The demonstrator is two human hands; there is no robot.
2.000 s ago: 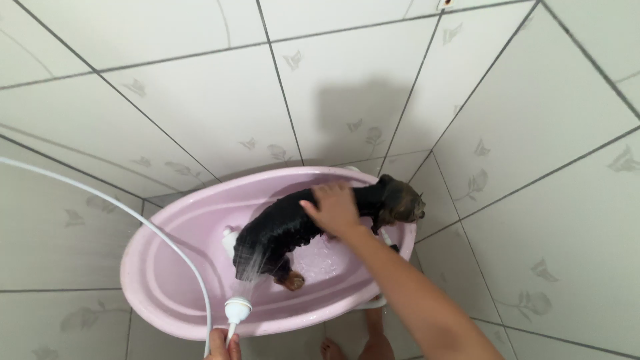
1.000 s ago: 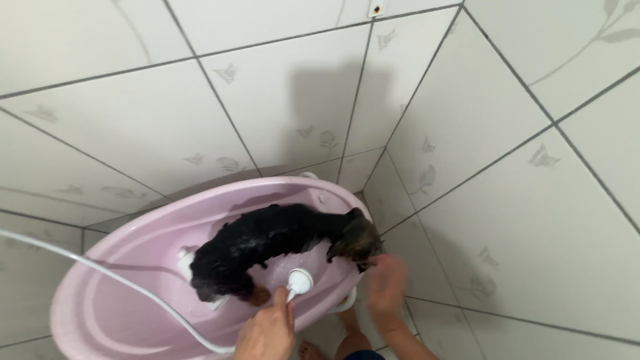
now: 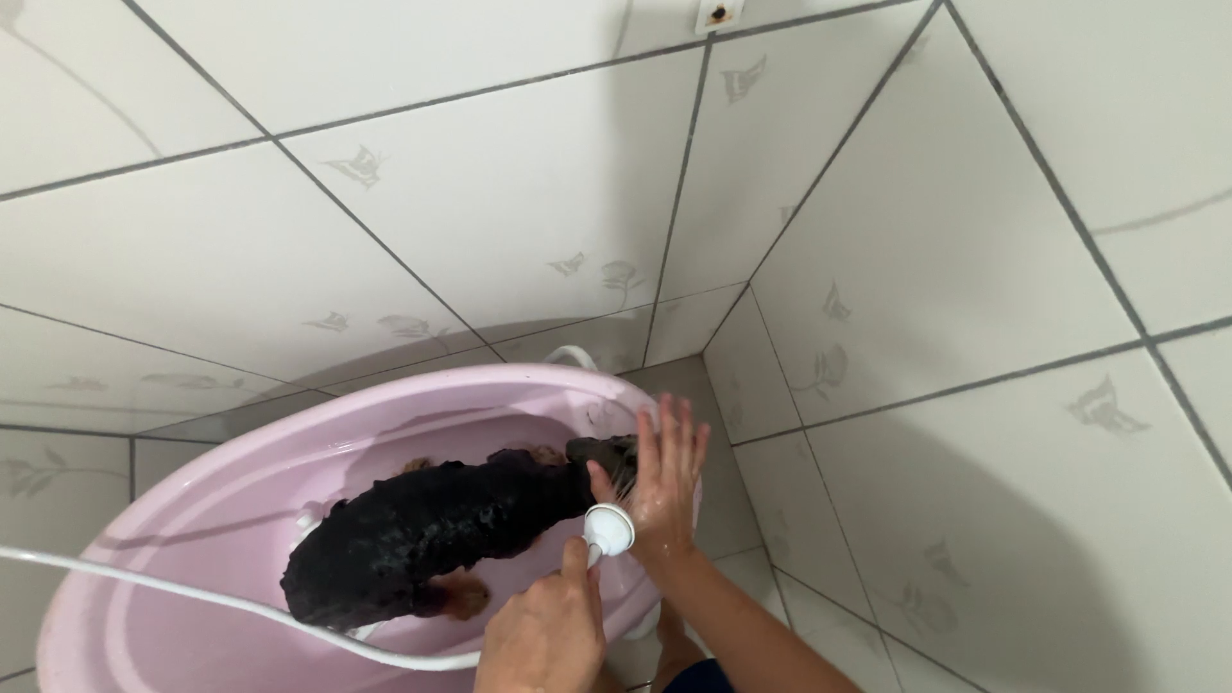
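A wet black-and-brown dog [image 3: 433, 534] stands in a pink plastic baby bathtub [image 3: 154, 500], its head toward the tub's right end. My left hand [image 3: 544, 626] grips the handle of a white shower head [image 3: 608, 529], whose face is turned toward the dog's head. Fine water streams show there. My right hand [image 3: 664, 481], wet and with fingers spread, is at the dog's head and partly hides it. From my left hand a white hose [image 3: 231, 602] runs across the tub to the left.
White tiled walls [image 3: 481, 192] meet in a corner behind and to the right of the tub. Grey floor tile [image 3: 717, 481] shows at the tub's right end. A small stained white fitting [image 3: 719, 14] is on the wall at the top. My legs are at the bottom edge.
My left hand has brought the shower head from the dog's rear to near its head. My right hand has gone from the dog's back, past its muzzle, to its head.
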